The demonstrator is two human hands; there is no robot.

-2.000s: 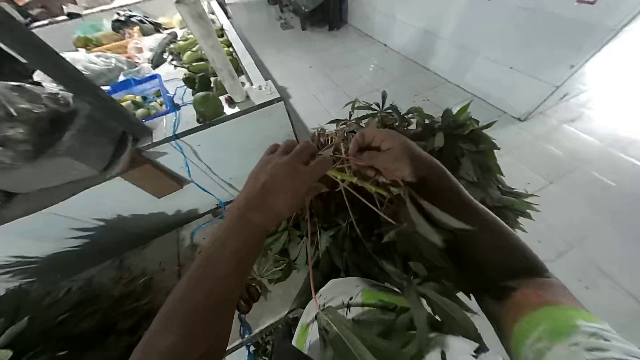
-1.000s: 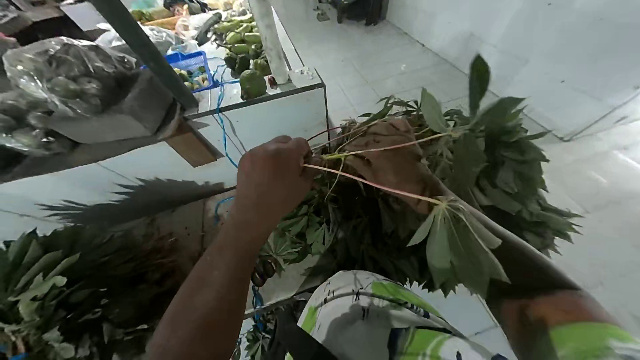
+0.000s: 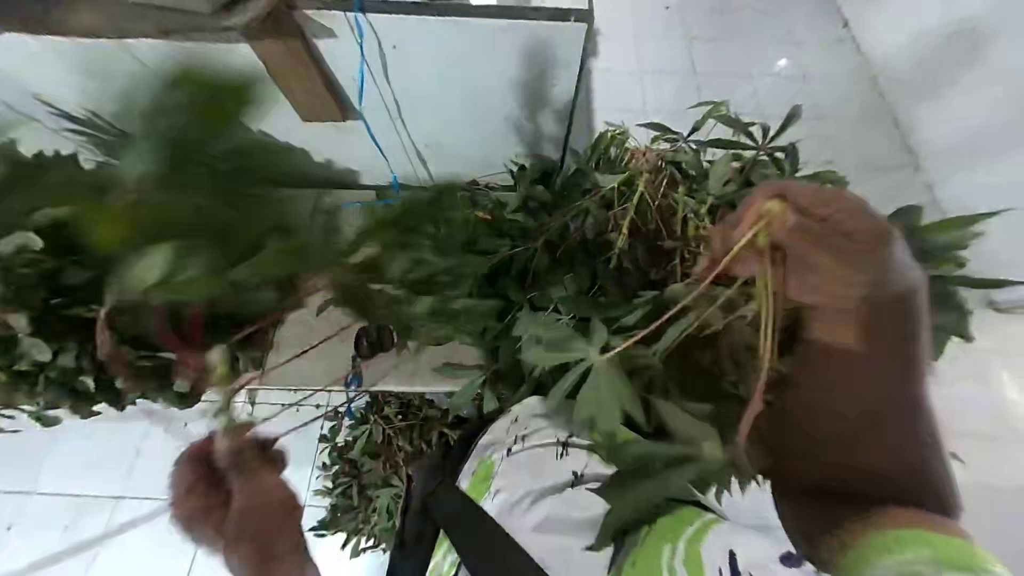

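At the lower left, my left hand (image 3: 236, 488) is closed on the stem end of a leafy sprig (image 3: 184, 240), whose leaves are blurred above it. My right hand (image 3: 824, 248), at the right, grips several thin stems (image 3: 764, 320); their lobed leaves (image 3: 608, 376) hang down over my patterned clothing. Behind and beside my right hand lies a large heap of leafy bunches (image 3: 640, 192), with cut stem ends showing at its top. The two hands are far apart.
More dark leaves (image 3: 40, 320) lie at the far left. A blue string (image 3: 364, 104) hangs down the white panel (image 3: 480, 88) near a wooden block (image 3: 300, 68). Another leafy bunch (image 3: 384, 456) is low by a black strap (image 3: 480, 528). White tiled floor (image 3: 72, 480) shows beyond.
My hands were close together over the leaves and are now wide apart, the left one lower and to the left with a sprig. The view has tilted downward.
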